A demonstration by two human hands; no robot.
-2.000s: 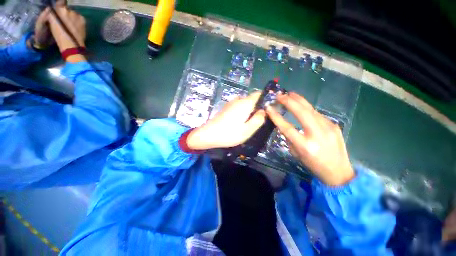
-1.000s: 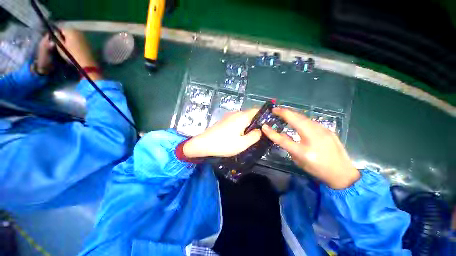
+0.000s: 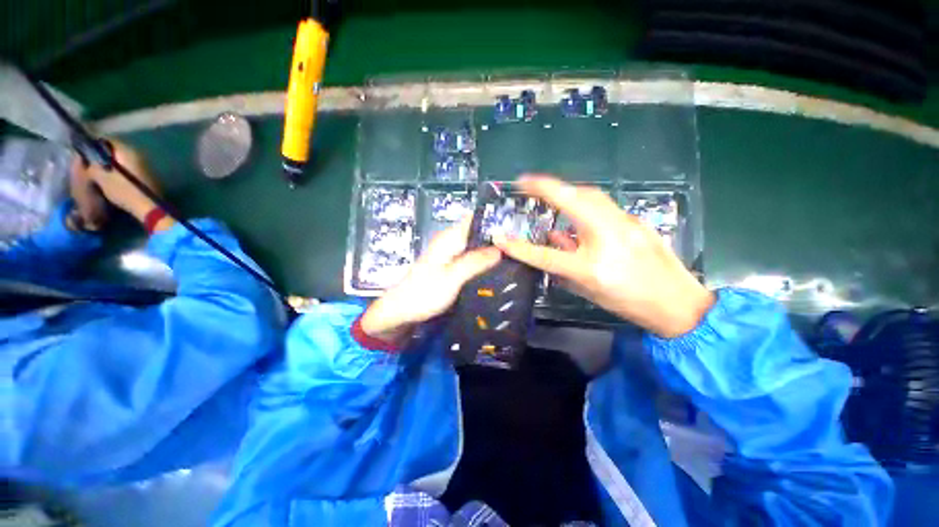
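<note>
A black phone housing (image 3: pixel 495 307) with orange and silver specks is held up over the near edge of the blister tray. A blue-silver mainboard (image 3: pixel 507 218) lies at its top end. My left hand (image 3: pixel 433 285) grips the housing along its left side. My right hand (image 3: pixel 607 252) is over the top end, its thumb and fingers spread around the board and touching there. The clear blister tray (image 3: pixel 692 144) lies behind and under my hands, with several boards in its pockets. The fingertips' exact contact is blurred.
A yellow electric screwdriver (image 3: pixel 304 98) hangs at the upper left, near a round silver disc (image 3: pixel 224 145). A neighbour's blue sleeve (image 3: pixel 154 360) and hands are at the left, crossed by a black cord (image 3: pixel 196 229). A dark ribbed fan (image 3: pixel 898 355) is at the right edge.
The housing has turned from slanted and edge-on to nearly upright in view, its specked face now showing. Both hands have shifted left in the picture as the view moved. My right hand remains at the board end.
</note>
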